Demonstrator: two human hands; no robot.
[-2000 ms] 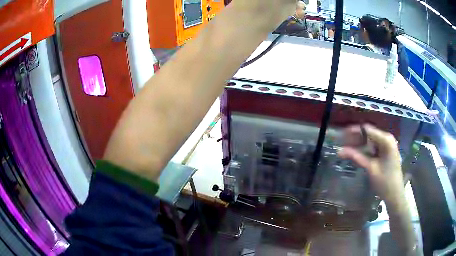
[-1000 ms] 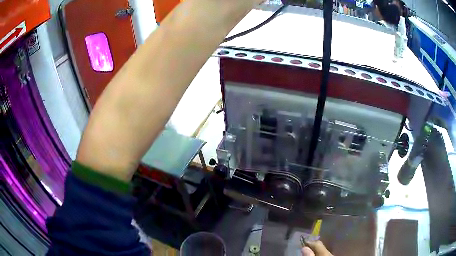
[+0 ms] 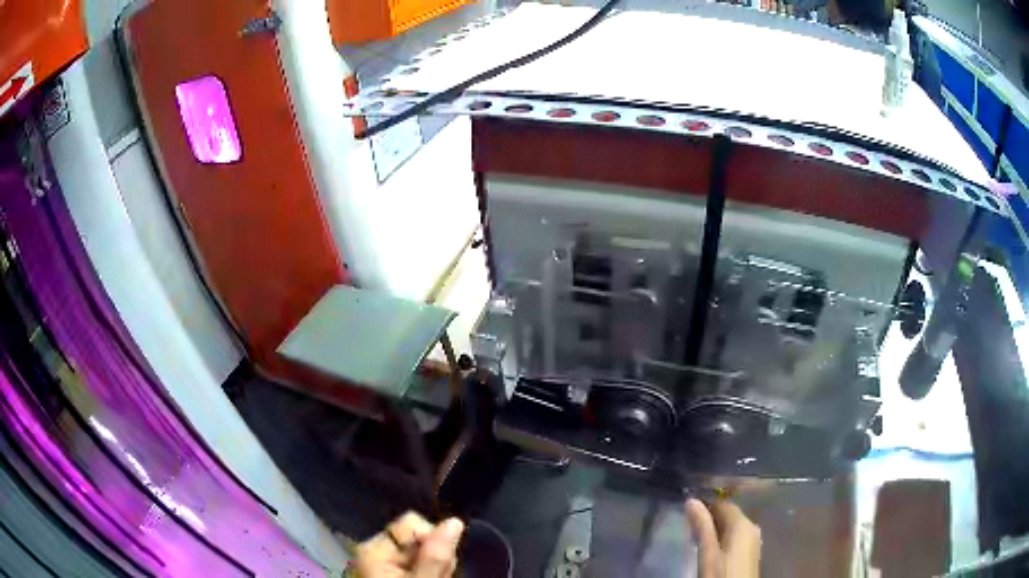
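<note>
A black strap [image 3: 709,260] hangs down the clear front cover of the machine [image 3: 530,260], from the perforated rail to the two dark rollers [image 3: 722,429]. My right hand [image 3: 724,540] is at the bottom edge, just below the rollers, fingers upright. A small yellowish bit shows at its fingertips; its grip is unclear. My left hand [image 3: 412,548] is low, left of the rollers, cut off by the bottom edge. Its fingers are curled together; whether they pinch anything is unclear. A round dark cup [image 3: 485,551] is beside it, partly hidden.
A grey-green stool [image 3: 367,339] stands left of the machine. A black line [image 3: 497,73] crosses the white machine top [image 3: 677,57]. Purple bands [image 3: 79,339] and a red-orange door [image 3: 243,226] are left. A wide black strip [image 3: 999,395] is far right.
My left arm has come down from across the view to the bottom edge. The strap's upper end, earlier beyond the top of the picture, now shows at the perforated rail. The view has tilted down.
</note>
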